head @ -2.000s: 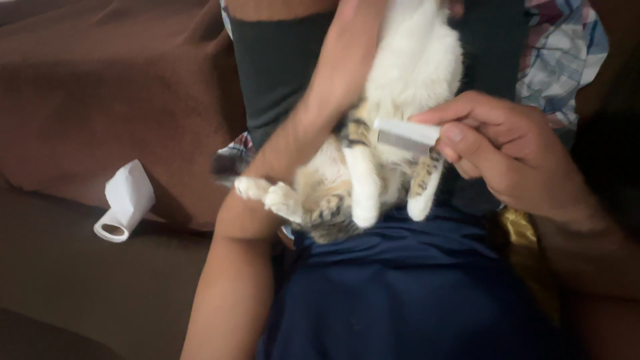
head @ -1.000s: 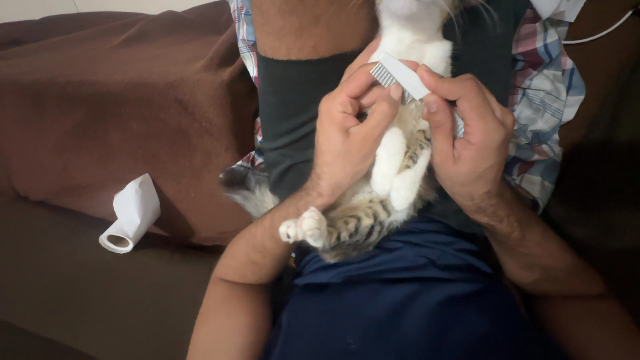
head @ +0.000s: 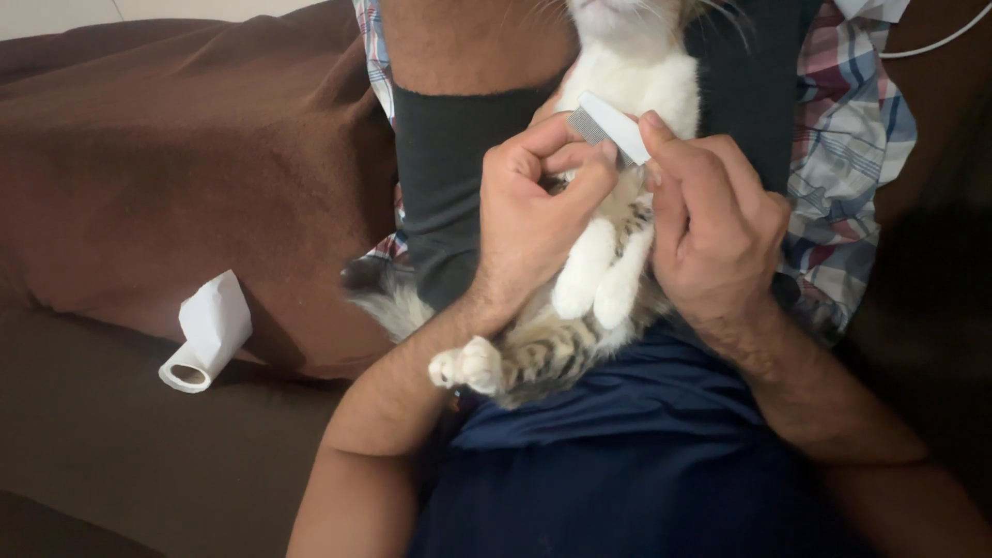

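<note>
A white and tabby cat (head: pixel 639 85) lies belly-up on my lap, its head at the top edge and its striped hind leg stretched to the left. My right hand (head: pixel 713 225) pinches the handle end of a white fine-toothed flea comb (head: pixel 614 128) over the cat's chest. With thumb and fingers, my left hand (head: pixel 542 186) touches the metal teeth of the comb; whether anything is between those fingertips cannot be seen. Two white paws (head: pixel 601 283) hang between my hands.
To the left, a paper roll (head: pixel 205 333) with a loose end rests on a dark brown surface against a brown fabric cover (head: pixel 178 170). Plaid cloth (head: pixel 841 155) lies beside my right leg. A white cable (head: pixel 942 43) crosses the upper right corner.
Two seconds ago my left arm reached up across the cat while my right hand held the comb farther right. Since then my left hand has come to the comb's teeth.
</note>
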